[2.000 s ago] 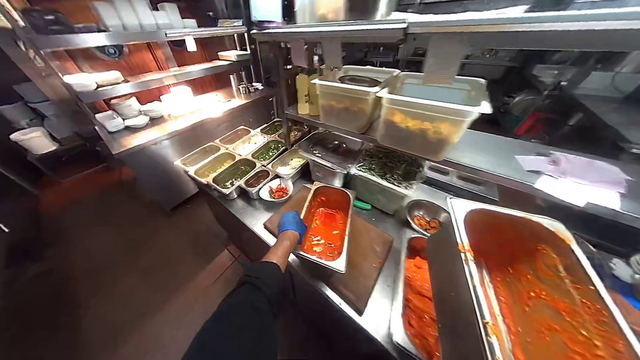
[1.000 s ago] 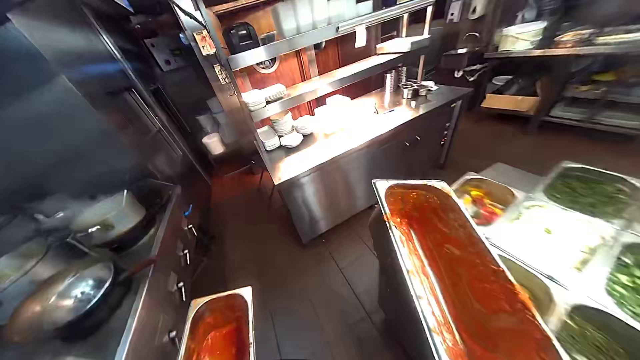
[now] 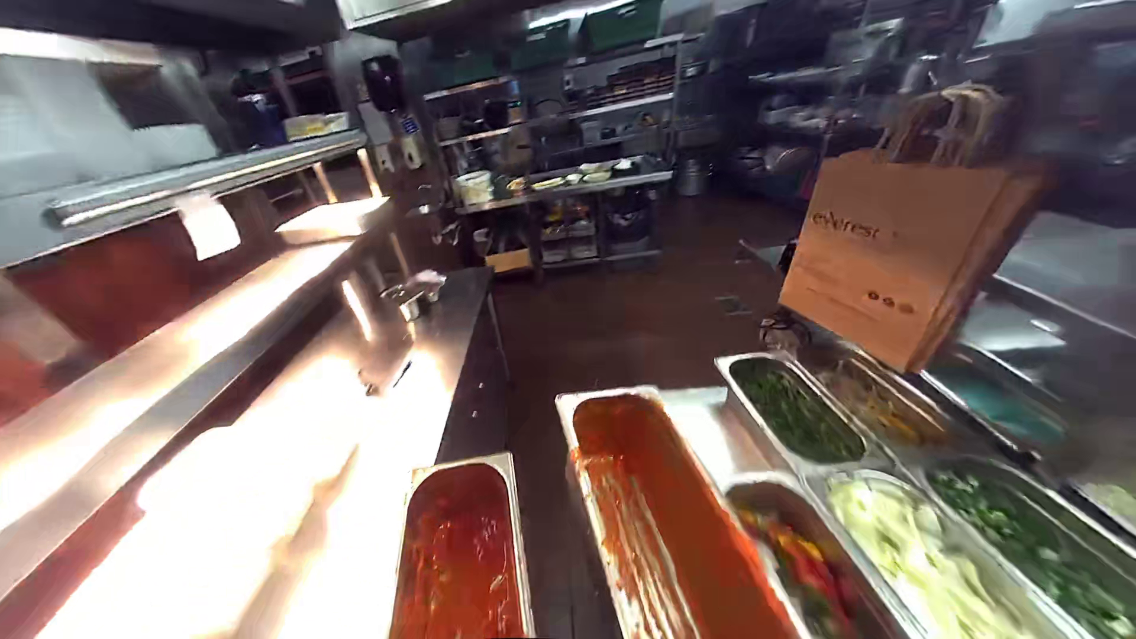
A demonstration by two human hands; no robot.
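Note:
Neither of my hands shows in the head view, so what they hold cannot be seen. At the bottom centre is a steel pan of red sauce (image 3: 463, 550), its near end cut off by the frame. To its right, apart from it, a longer, deep steel pan of red-orange sauce (image 3: 674, 524) slants toward me, its inner wall streaked with sauce. Beside that stand pans of cut red and yellow peppers (image 3: 803, 564), shredded pale vegetable (image 3: 923, 555), chopped greens (image 3: 799, 413) and chopped green onion (image 3: 1021, 532).
A brown paper bag (image 3: 887, 248) with twisted handles stands at the right, behind the pans. On the left runs a brightly lit steel counter (image 3: 390, 417) below a shelf (image 3: 204, 328), with small metal containers (image 3: 410, 302). Dark floor (image 3: 612, 319) leads to a back worktable (image 3: 568, 182).
The view has swung strongly. Two seconds ago a blue-gloved hand was at the smaller sauce pan on a brown board; no hand shows now. Both sauce pans now appear away from that board.

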